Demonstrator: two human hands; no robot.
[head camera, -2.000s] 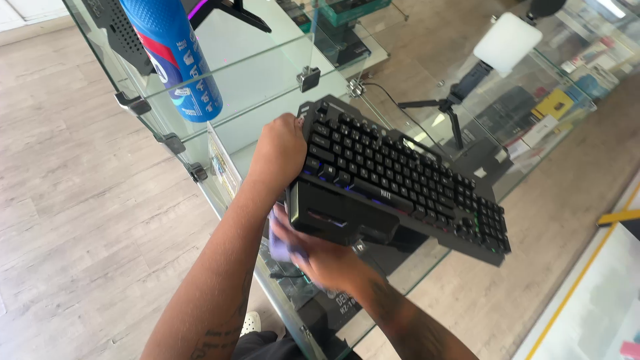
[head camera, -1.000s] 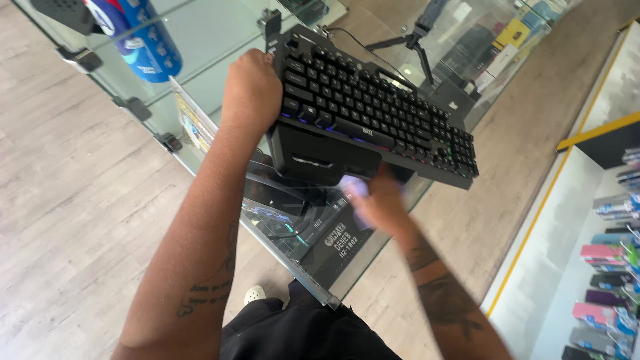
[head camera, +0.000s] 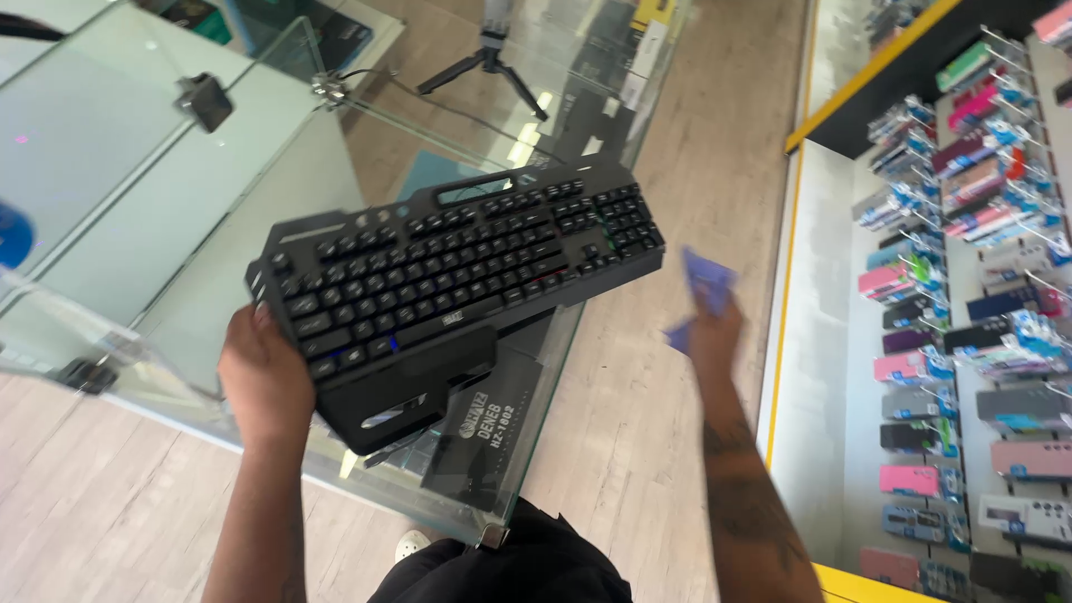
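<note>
A black gaming keyboard (head camera: 452, 276) with a wrist rest and a few lit keys is held tilted above a glass display counter. My left hand (head camera: 270, 381) grips its left end, the thumb near the top edge and the other fingers hidden behind it. Right of the keyboard and apart from it, my right hand (head camera: 716, 327) holds a crumpled purple cloth (head camera: 708, 280). Below the keyboard, a black printed box (head camera: 486, 427) shows through the glass at the counter's corner.
The glass counter (head camera: 536, 427) has metal corner clamps (head camera: 205, 102). A small black tripod (head camera: 490, 60) stands behind the keyboard, near a thin cable. A blue container (head camera: 12, 234) is partly in view at far left. Packaged phone cases (head camera: 913, 364) hang on the right wall.
My right hand, with the cloth, has moved from under the keyboard out to its right. The keyboard has turned to lie less steeply across the view. The view has shifted right.
</note>
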